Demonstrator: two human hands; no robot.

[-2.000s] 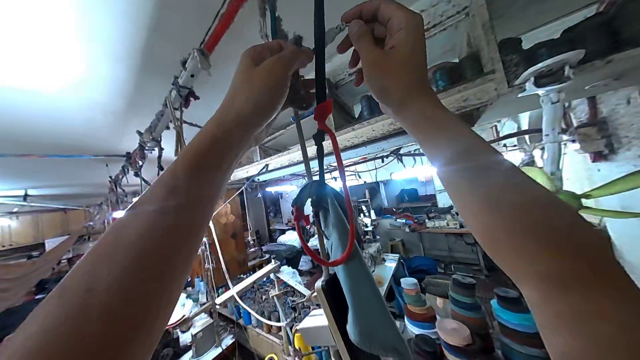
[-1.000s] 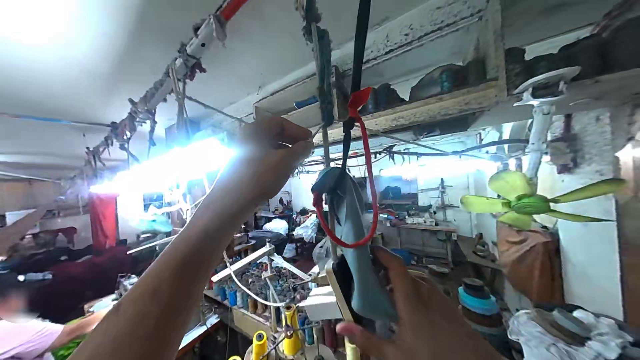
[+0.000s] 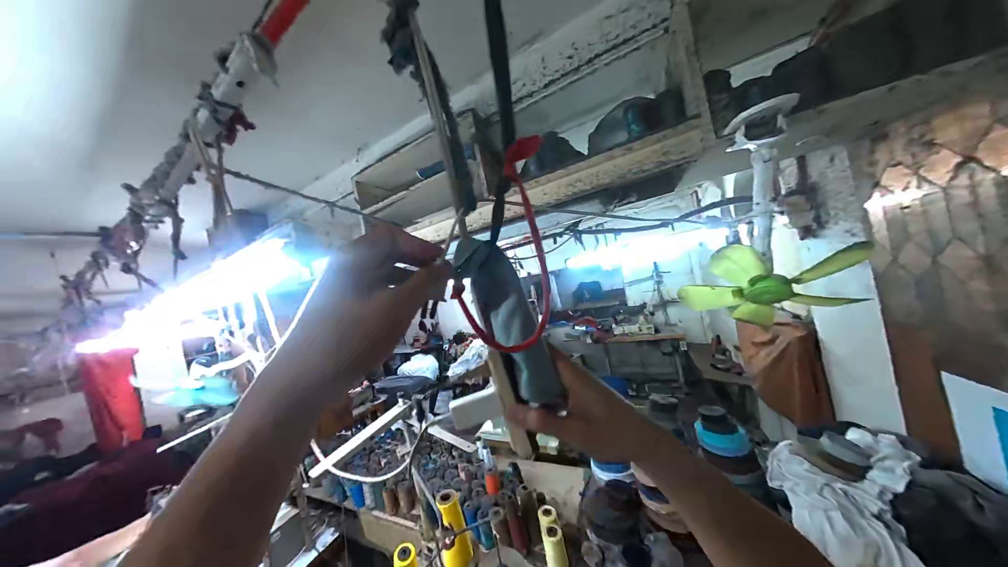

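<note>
A grey-green hanging piece (image 3: 516,315), which looks like folded fabric or a cover, hangs before me below a black strap (image 3: 500,94). A loop of red cord (image 3: 542,260) hangs from the strap and curves round in front of the grey piece. My left hand (image 3: 402,268) is at the top left of this piece, with thumb and fingertips pinched together on what looks like a thin cord. My right hand (image 3: 571,409) holds the lower end of the grey piece, fingers around its underside.
Many thread spools (image 3: 453,524) stand below. A green fan (image 3: 768,289) is at the right, above a pile of cloth (image 3: 850,472). A wooden shelf (image 3: 567,173) runs overhead. A lit tube lamp (image 3: 213,291) and a wrapped pole (image 3: 181,157) are at the left.
Two seconds ago both hands were raised high beside the strap. My right hand came down to the grey piece's lower part; my left hand came down near its top. The view has swung to the right.
</note>
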